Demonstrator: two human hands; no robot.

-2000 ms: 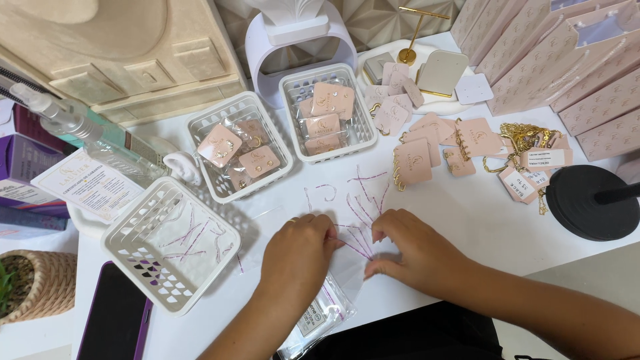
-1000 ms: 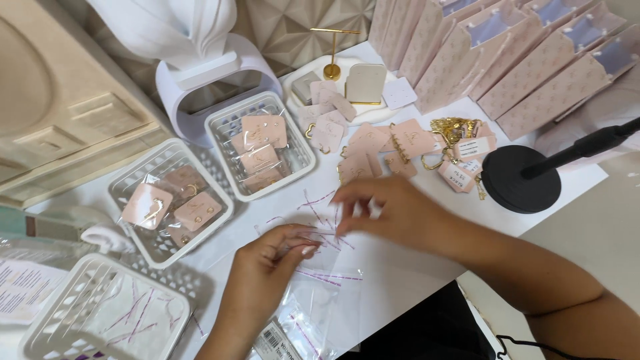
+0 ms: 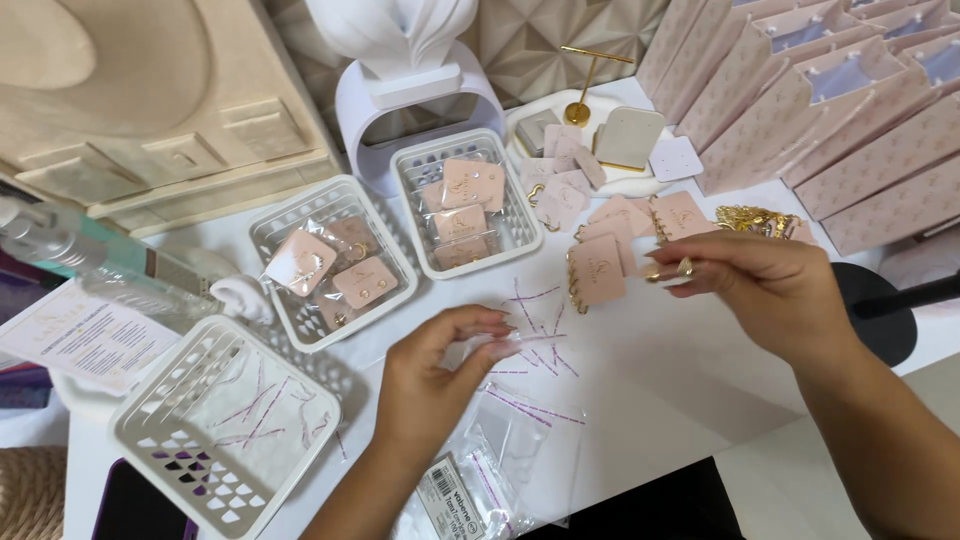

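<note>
My right hand (image 3: 757, 289) is raised over the right part of the table, its fingers pinching an earring card (image 3: 651, 262) seen nearly edge-on, with gold earrings on it. My left hand (image 3: 442, 367) is at the middle with thumb and fingers close together on what looks like a small clear plastic bag (image 3: 491, 337). Between the hands, purple-marked adhesive strips (image 3: 551, 349) lie scattered on the white tabletop. Under my left hand's side is a pack of clear resealable bags (image 3: 480, 487) with a label. Pink cards with gold earrings (image 3: 596, 274) lie left of my right hand.
Two white baskets hold bagged earring cards (image 3: 364, 281) (image 3: 461, 221). A third basket (image 3: 225, 427) at the left holds purple-marked strips. Behind stand a white display bust (image 3: 412, 67), a gold T-stand (image 3: 577, 112) and pink paper bags (image 3: 840, 97). A black round base (image 3: 877, 315) is at the right.
My hands were close together over the strips in both earlier frames; now they are apart. My right hand has moved right and holds an earring card. The view has shifted.
</note>
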